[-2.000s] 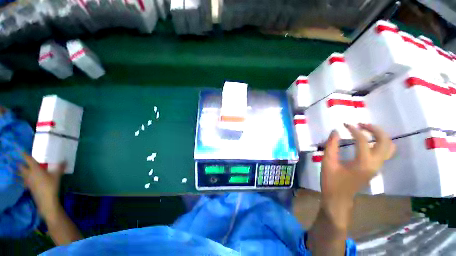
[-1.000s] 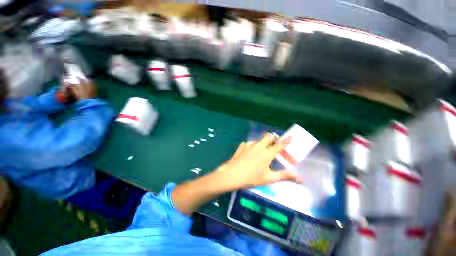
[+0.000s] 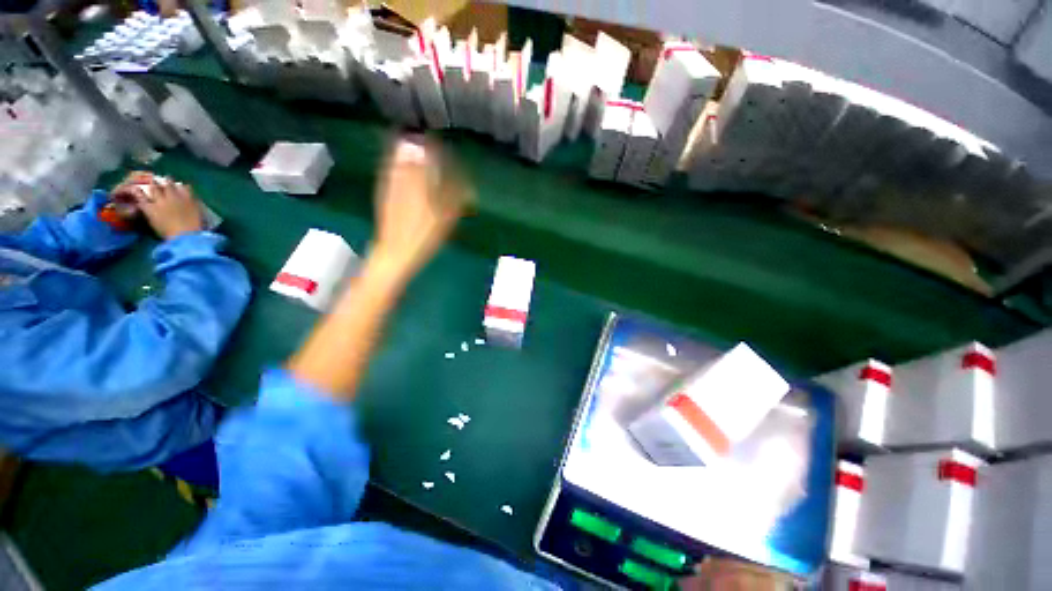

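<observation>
My left hand (image 3: 418, 202) is blurred over the far half of the green bench. A small white patch shows at its fingers; I cannot tell whether it holds a box. A small white box with a red band (image 3: 509, 300) stands on the bench left of the scale. The scale (image 3: 681, 531) has green lit digits, and a white red-banded box (image 3: 733, 398) lies at an angle on its shiny pan. A skin-coloured patch at the scale's front, at the bottom edge, looks like my right hand (image 3: 738, 576), mostly cut off.
Stacked white boxes (image 3: 923, 496) stand close right of the scale. A row of cartons (image 3: 629, 139) lines the far side. Two white boxes (image 3: 317, 268) (image 3: 292, 167) lie left of my left arm. A person in blue sleeves (image 3: 173, 300) works at the left. White scraps (image 3: 459, 420) dot the bench.
My left hand has left the box on the scale and moved far left. The two upright boxes near the far side are gone from their spot. A box now stands left of the scale.
</observation>
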